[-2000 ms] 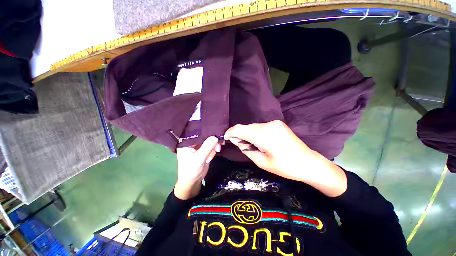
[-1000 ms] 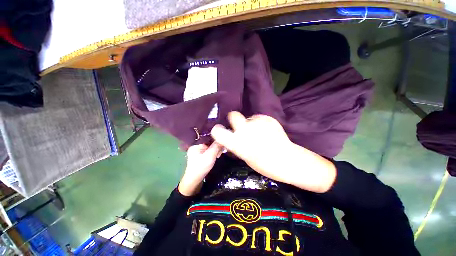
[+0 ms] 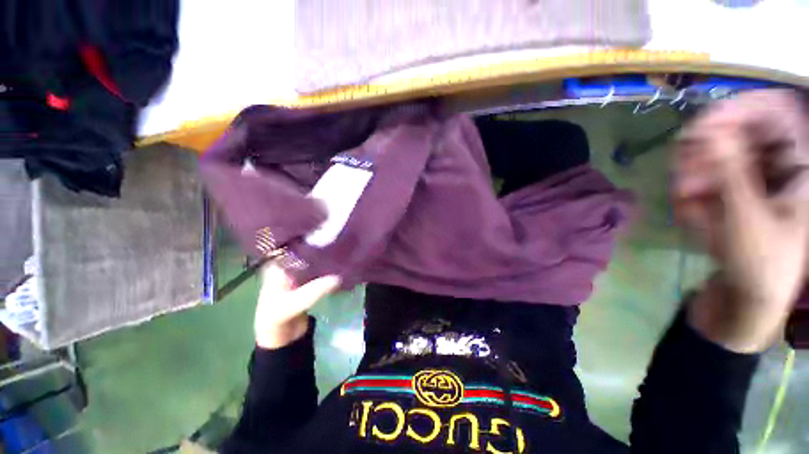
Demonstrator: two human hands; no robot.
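Note:
Plum trousers (image 3: 497, 230) lie over my lap, with the waist opening towards the left and a white label (image 3: 341, 202) inside it. My left hand (image 3: 288, 306) grips the waistband end at the lower left edge of the trousers, fingers partly under the cloth. My right hand (image 3: 754, 204) is raised far out to the right, away from the trousers, and strongly blurred. Whether it holds a needle or thread cannot be seen.
A white table edged with yellow measuring tape (image 3: 497, 71) runs across the top, with grey cloth (image 3: 461, 35) on it. Dark garments with red details (image 3: 80, 80) hang at the upper left. A grey cloth-covered stand (image 3: 120, 248) is at the left. A blue bar (image 3: 612, 86) is under the table.
My right hand has left the waistband and swung far to the right and up. My left hand has moved left with the waistband end. The view has shifted, showing more tabletop.

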